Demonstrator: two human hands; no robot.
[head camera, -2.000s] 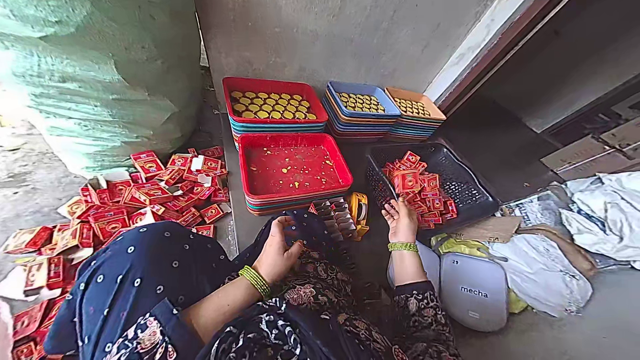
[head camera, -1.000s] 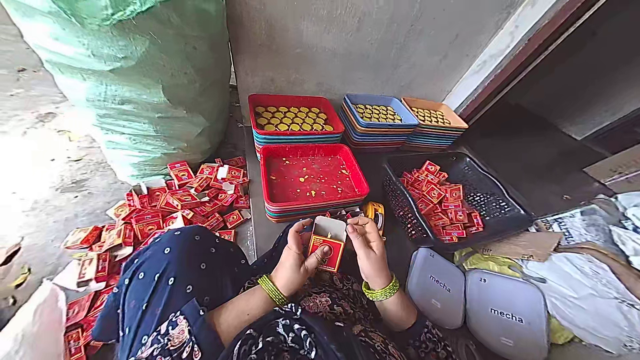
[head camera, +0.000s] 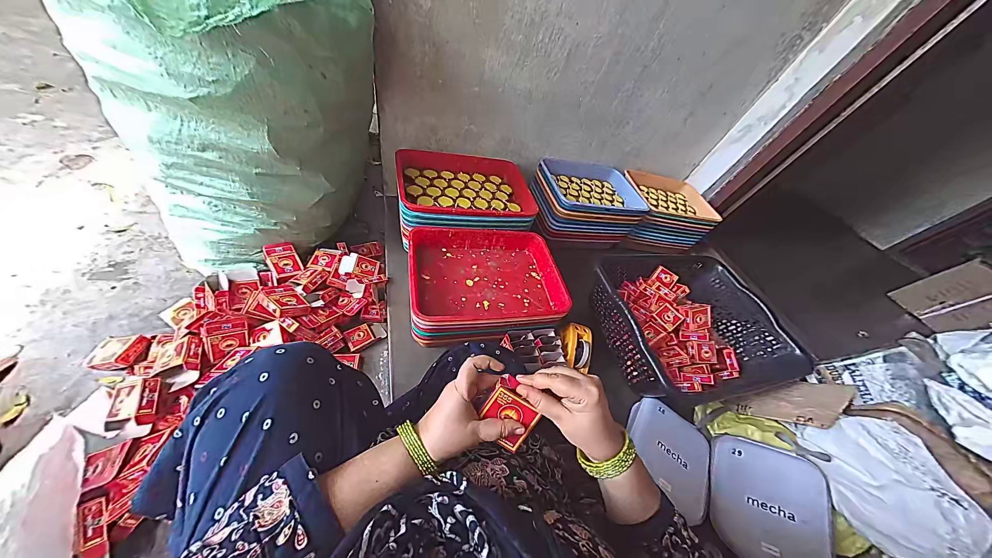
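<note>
A small red and yellow cardboard box [head camera: 510, 417] is gripped in my left hand [head camera: 459, 411], its thumb across the printed front. The fingers of my right hand [head camera: 572, 403] pinch the top flap of that box. Just beyond my hands sits a divided holder [head camera: 536, 346] with small compartments, beside a yellow object [head camera: 576, 346] whose kind I cannot tell. Past these, a red plastic tray [head camera: 488, 283] with yellow crumbs tops a stack. At the right, a black plastic basket [head camera: 756, 325] holds a heap of red boxes [head camera: 682, 329].
Behind stand tray stacks topped by red [head camera: 465, 164], blue [head camera: 593, 172] and orange [head camera: 673, 184] trays of round yellow-topped pieces. A pile of red boxes [head camera: 256, 310] lies left, by a large green sack [head camera: 232, 132]. Two grey lidlike panels [head camera: 771, 496] and plastic bags [head camera: 891, 473] lie right.
My hands were apart two seconds ago. One second ago the box stood open-topped in my left hand; now its top is folded over under my right fingers.
</note>
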